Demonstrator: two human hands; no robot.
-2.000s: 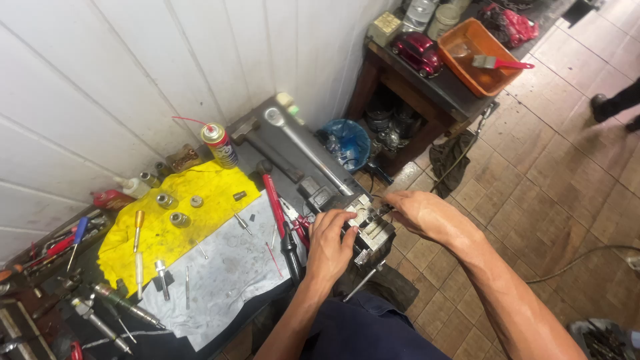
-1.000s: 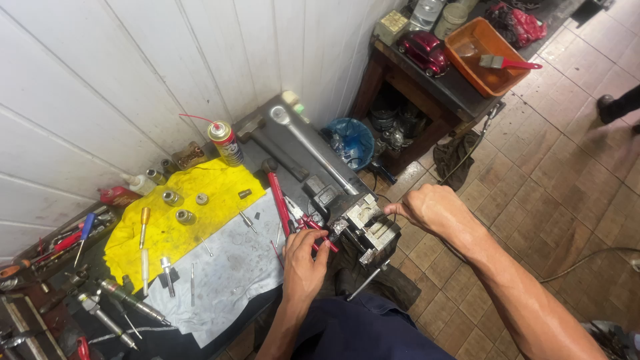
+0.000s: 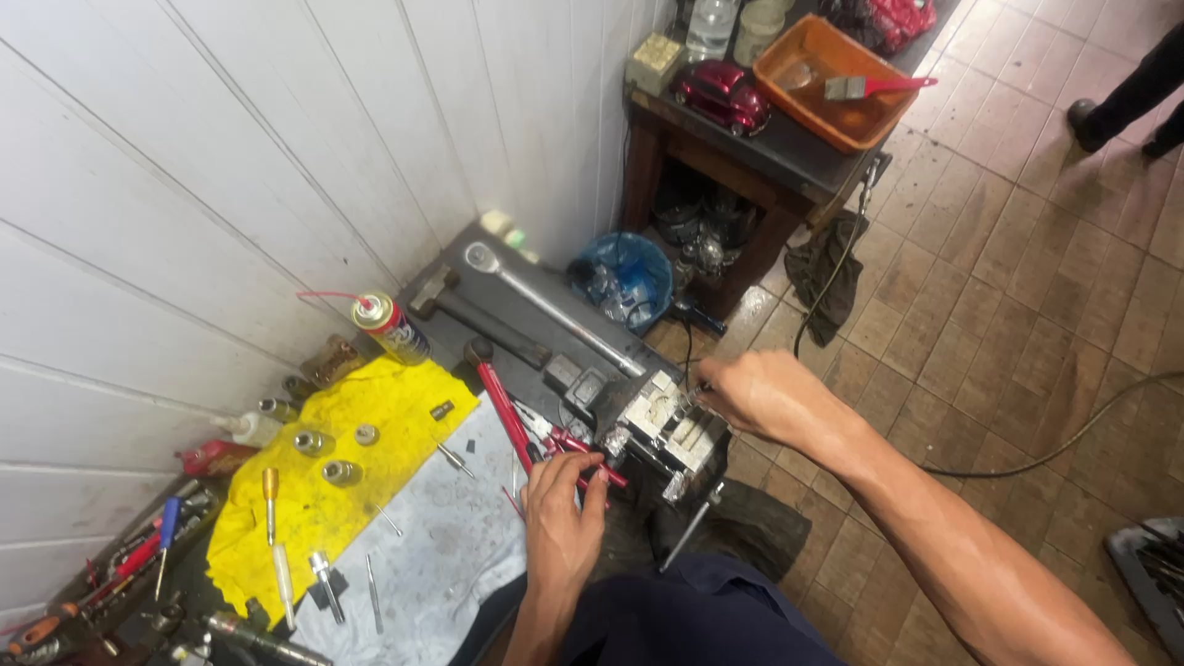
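Note:
A bench vise (image 3: 680, 421) with pale jaw covers is mounted at the bench's near corner. My right hand (image 3: 763, 398) is at its far right side, fingers curled around a small metal part (image 3: 696, 393) that is hard to make out. My left hand (image 3: 566, 499) rests beside the vise, fingers at the handles of red-handled pliers (image 3: 592, 467); whether it grips them cannot be told. A red-handled torque wrench (image 3: 504, 407) lies just left of the pliers. Beyond stand a hammer (image 3: 481, 319) and a long steel wrench (image 3: 564, 310).
A yellow cloth (image 3: 277, 481) and a grey cloth (image 3: 435, 546) carry sockets and small tools. A spray can (image 3: 393, 328) stands near the wall. Farther off are a blue bin (image 3: 629, 277) and a side table with an orange tray (image 3: 832, 129). A person's legs (image 3: 1128, 83) show at right.
My left hand has moved from the vise to the red-handled pliers beside it. My right hand stays by the vise's right side.

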